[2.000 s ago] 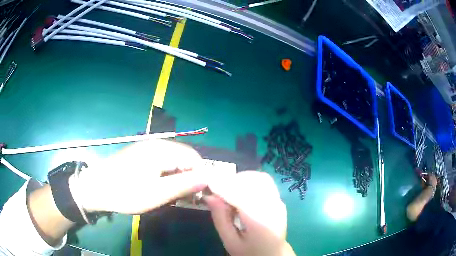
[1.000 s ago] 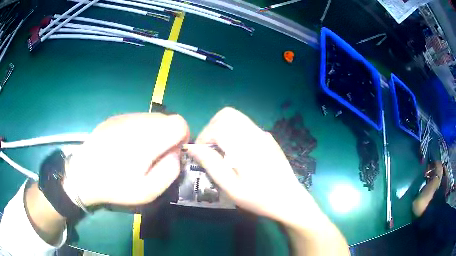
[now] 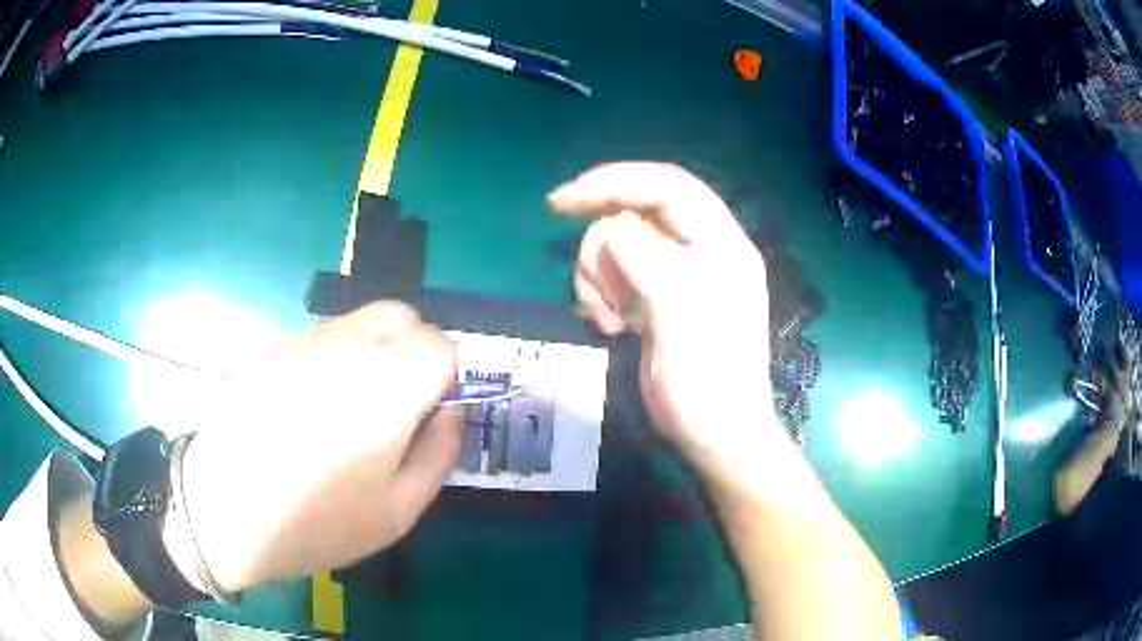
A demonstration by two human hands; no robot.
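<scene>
My left hand is closed around a white sheathed cable that enters from the left edge. The thin wire ends stick out to the right of its fingers, over the white reference card. My right hand is raised to the right of the wire ends, apart from them, thumb and index finger spread, other fingers curled; nothing shows in it. A pile of black housings lies partly behind my right hand.
White cables lie at the upper left across the yellow line. An orange piece, two blue-rimmed trays and a smaller housing heap are right. Another person's arm is at the far right. Black tape frames the card.
My right hand has come away from the wire ends, up and right, and its fingers have spread. The wire ends now show. The view has shifted, so the table things sit higher.
</scene>
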